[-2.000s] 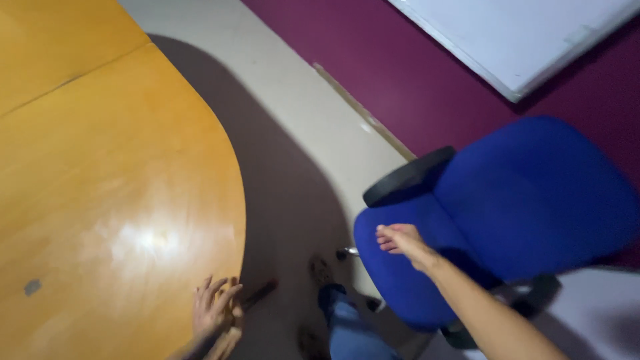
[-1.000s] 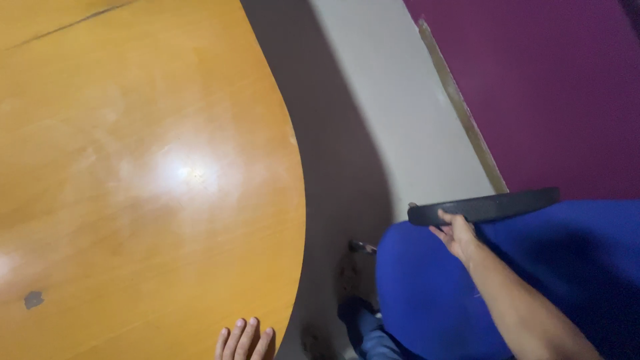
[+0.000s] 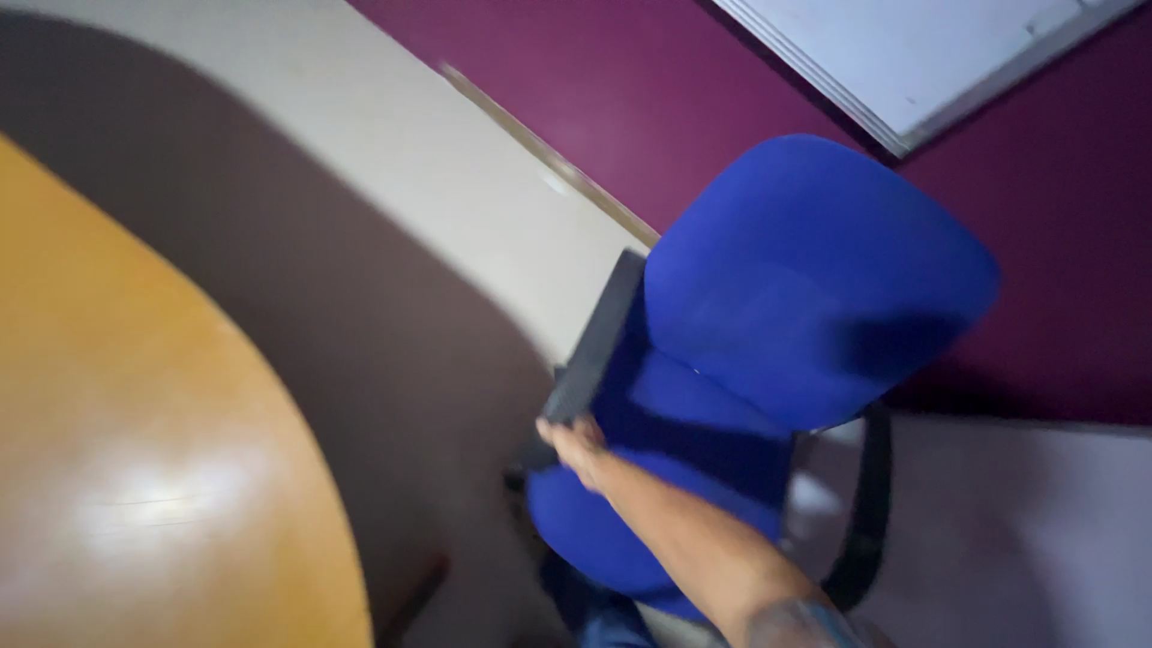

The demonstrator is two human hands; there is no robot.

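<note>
A blue office chair (image 3: 810, 279) with black armrests stands at the right of the head view. My right hand (image 3: 576, 443) grips the front end of the chair's near black armrest (image 3: 598, 337), and my forearm reaches across the blue seat (image 3: 666, 477) from the lower right. My left hand does not appear in the frame.
A curved wooden table (image 3: 180, 387) fills the left side. A maroon wall (image 3: 558, 99) rises behind the chair, with a whiteboard (image 3: 900, 63) on it. The other black armrest (image 3: 868, 513) is at the right. Part of a jeans leg (image 3: 598, 616) shows below the seat.
My right hand, open above the seat two seconds ago, has taken hold of the armrest. The chair has turned. My left hand, earlier by the table edge, has gone from view. The view has shifted.
</note>
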